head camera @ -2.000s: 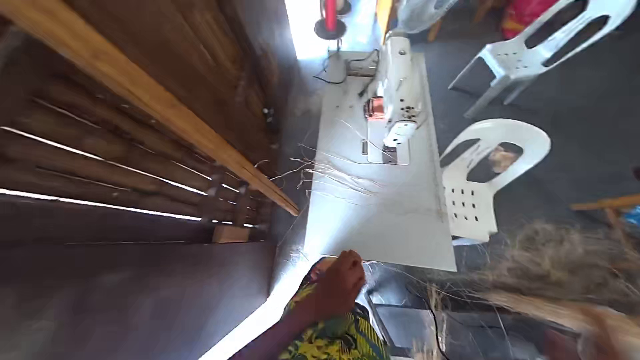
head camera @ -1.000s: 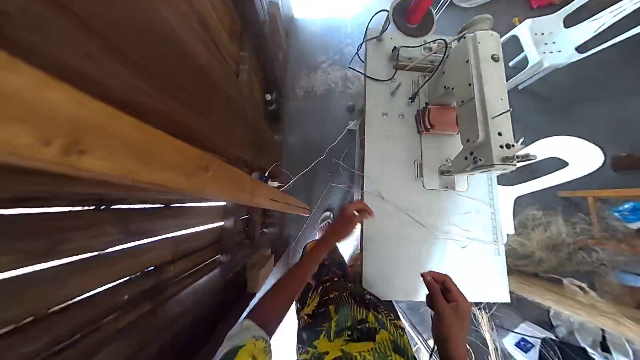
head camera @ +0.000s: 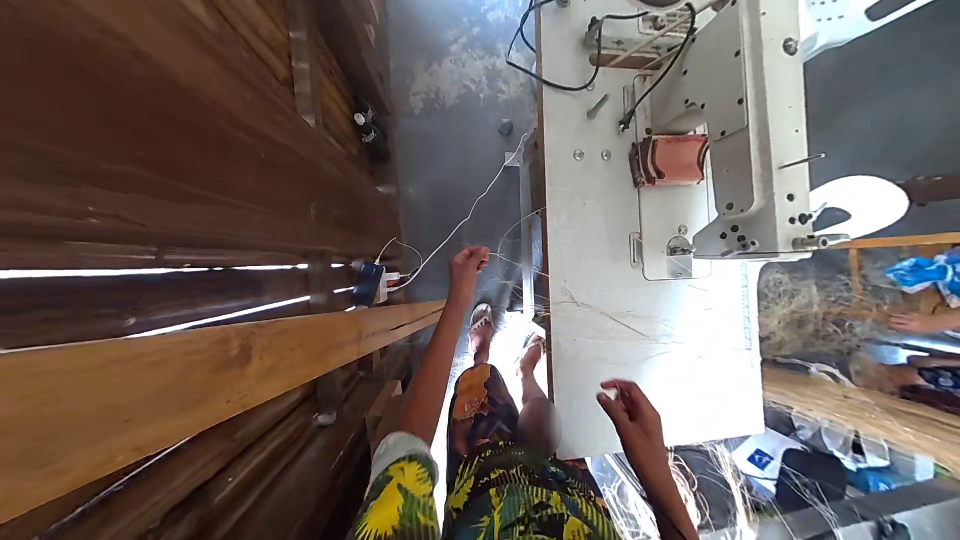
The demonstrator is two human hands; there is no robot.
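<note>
My left hand [head camera: 471, 260] is raised left of the table, its fingers pinched on thin pale fibre strands that trail right to the table edge. Over the near part of the white tabletop [head camera: 592, 330] is my right hand [head camera: 631, 409], thumb and fingers curled close together; whether a strand lies between them I cannot tell. Loose fibre strands [head camera: 611, 319] are scattered on the tabletop. An industrial sewing machine [head camera: 757, 150] stands at the far right of the table, with a reddish-brown block-like object [head camera: 671, 160] beside it. A black cable [head camera: 555, 84] loops at the far end.
A wooden wall and wooden beam [head camera: 225, 367] run along the left, with a plugged-in power socket [head camera: 371, 283] and white cord. At right are a white plastic chair [head camera: 862, 206], a heap of fibre [head camera: 802, 307], and a person's hand [head camera: 911, 321]. Bags lie below.
My left hand has moved left, away from the table, drawing strands with it. The view has shifted closer over the table.
</note>
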